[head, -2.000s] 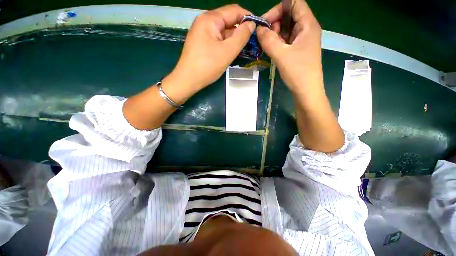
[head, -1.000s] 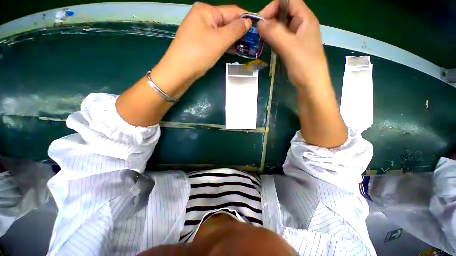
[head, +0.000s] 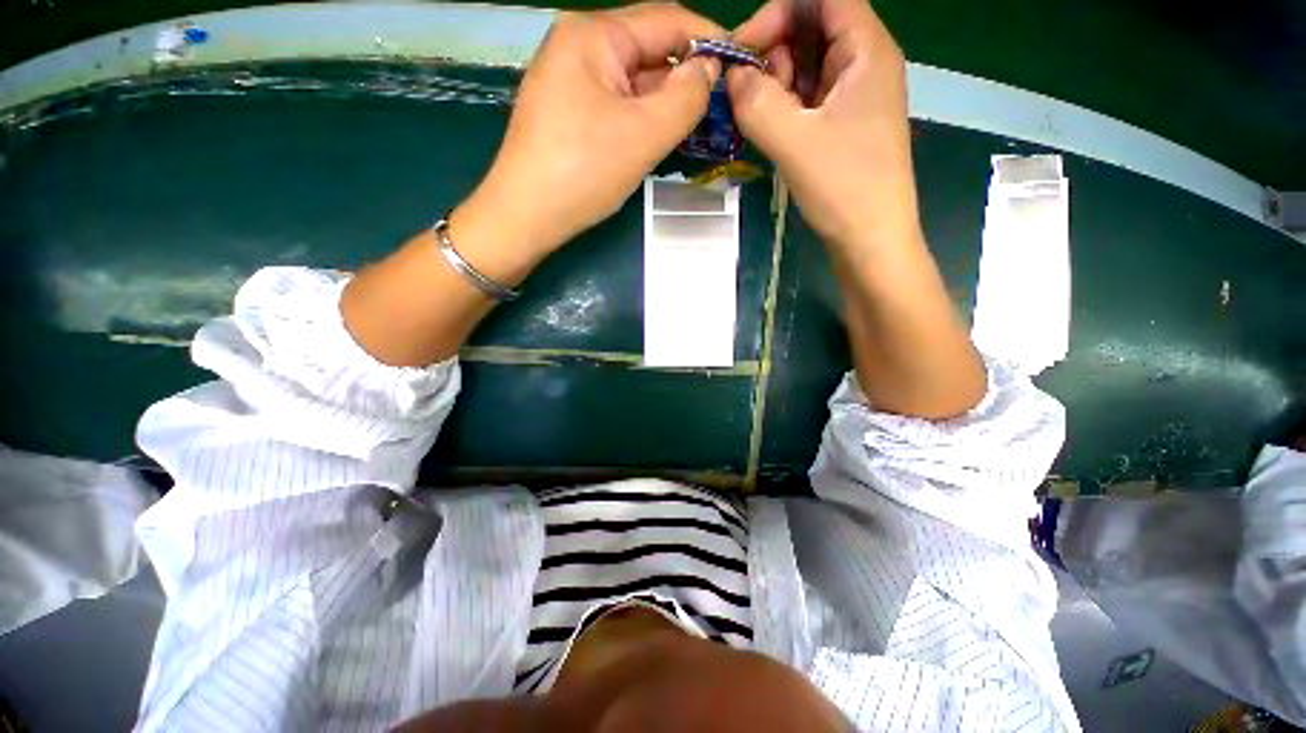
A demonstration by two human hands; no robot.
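Note:
My left hand (head: 609, 122) and my right hand (head: 831, 122) meet at the top of the head view. Between their thumbs and fingertips they pinch the silver-edged rim of a small watch housing (head: 728, 53). A dark blue part (head: 712, 132) hangs below the rim between the hands. A small yellow piece (head: 728, 173) hangs under it, over the far end of a white tray or sheet stack (head: 690, 294). Slim dark tweezers (head: 808, 32) lie in my right hand, partly hidden by the fingers. The housing's inside is mostly hidden.
A second white tray or stack (head: 1023, 272) lies to the right on the dark green worktop (head: 358, 186). A pale rail (head: 1103, 149) curves along the far edge, with a dark green surface beyond. White striped sleeves of other people show at both sides.
My right thumb has come back against the housing's rim, and the hands now cover more of the blue part than a second ago. The yellow piece has shifted slightly.

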